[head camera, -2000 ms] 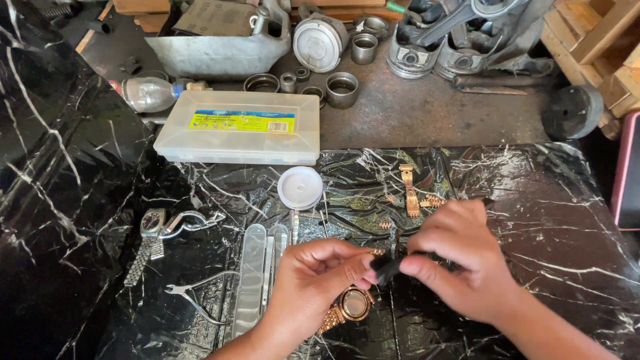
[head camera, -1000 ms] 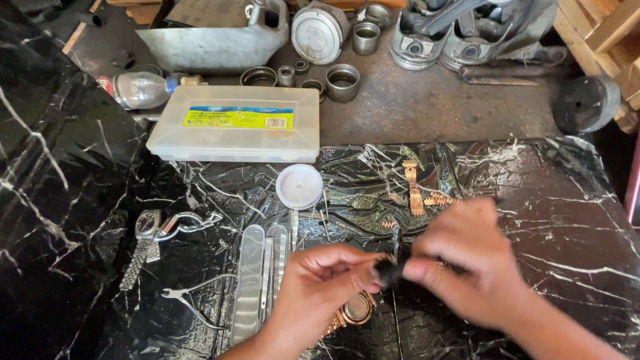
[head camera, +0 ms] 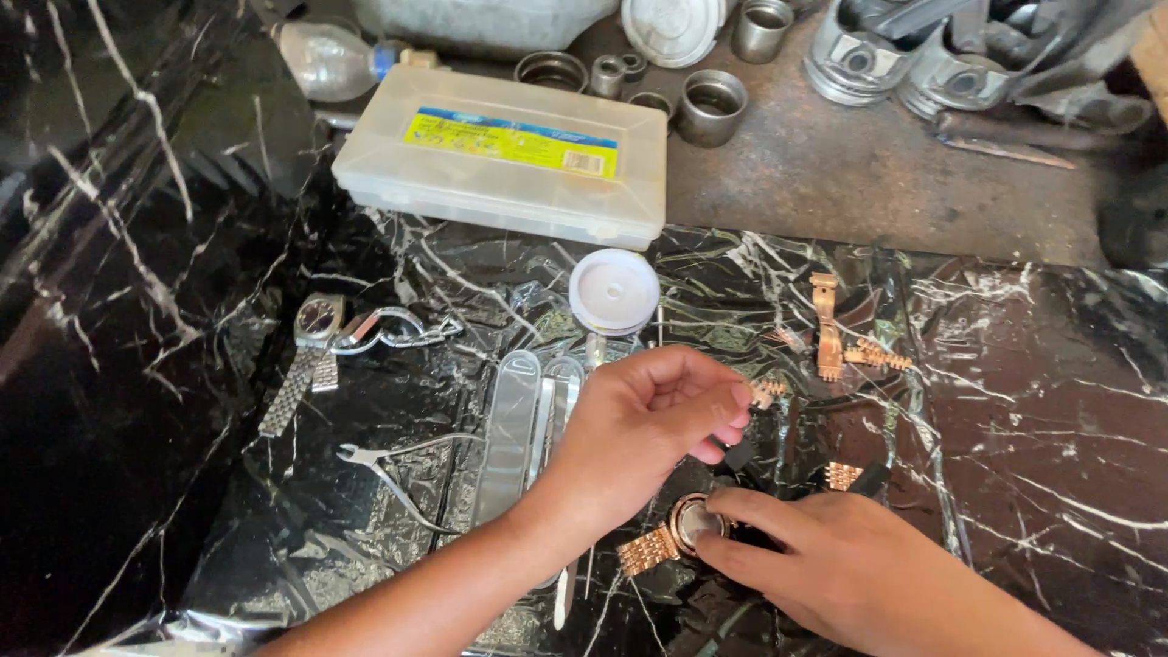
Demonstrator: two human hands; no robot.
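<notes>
My left hand (head camera: 652,433) pinches a small gold-coloured bracelet piece (head camera: 768,392) between thumb and fingertips, above the sheet. Lower down, my right hand (head camera: 785,547) has thumb and forefinger on the rim of a rose-gold watch case (head camera: 698,522), whose link strap (head camera: 649,550) lies to the left. A small black object shows under my left fingers; another dark piece and gold links (head camera: 841,475) lie behind my right hand. A rose-gold clasp section (head camera: 827,324) rests further back. Nippers (head camera: 401,470), a clear case (head camera: 508,429) and a round white lid (head camera: 614,290) lie left of or behind my left hand.
A steel-coloured watch (head camera: 319,319) lies at the left on black marble-patterned sheeting. A translucent plastic box (head camera: 502,151) stands at the back. Behind it are a plastic bottle (head camera: 328,62), metal rings (head camera: 712,108) and engine pistons (head camera: 858,55).
My hands, earlier together around a small black object, are now apart. My right hand has come down to the watch case. The view has shifted nearer the sheet.
</notes>
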